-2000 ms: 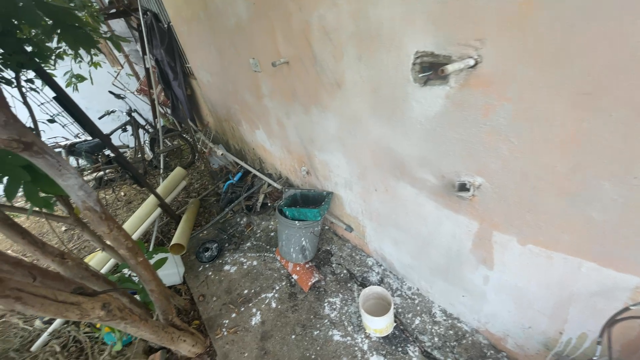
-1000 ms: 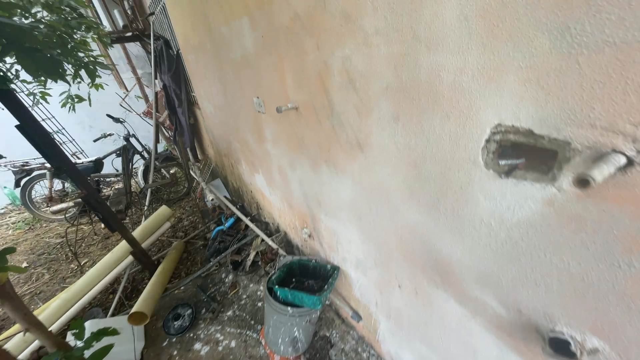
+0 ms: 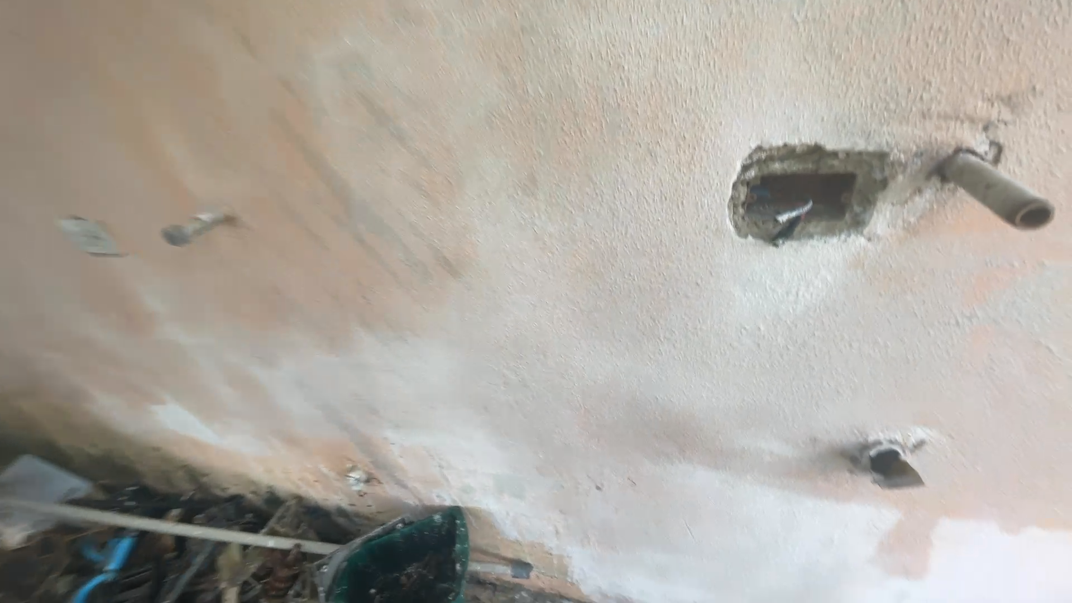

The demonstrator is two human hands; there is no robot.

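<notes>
Neither my left hand nor my right hand shows in the view. A rough plastered wall (image 3: 536,335) with patches of white over peach fills most of it. At the upper right, a rectangular cavity (image 3: 808,197) holds a wire end, and a grey pipe stub (image 3: 1001,191) sticks out beside it. Below them, a smaller pipe opening (image 3: 892,465) is set in the wall. A short pipe stub (image 3: 197,228) and a small pale plate (image 3: 90,236) are on the left part of the wall.
At the bottom, a green plastic container (image 3: 402,561) stands near the wall base, cut off by the frame. A long pale pole (image 3: 176,526) lies left of it, over dark debris with a bright blue piece (image 3: 107,565). A whitish sheet (image 3: 42,486) lies at the lower left.
The view has swung up and right, nearer the wall. The bicycle, tree branches and yellowish pipes seen earlier are out of view. No hand appears in any frame.
</notes>
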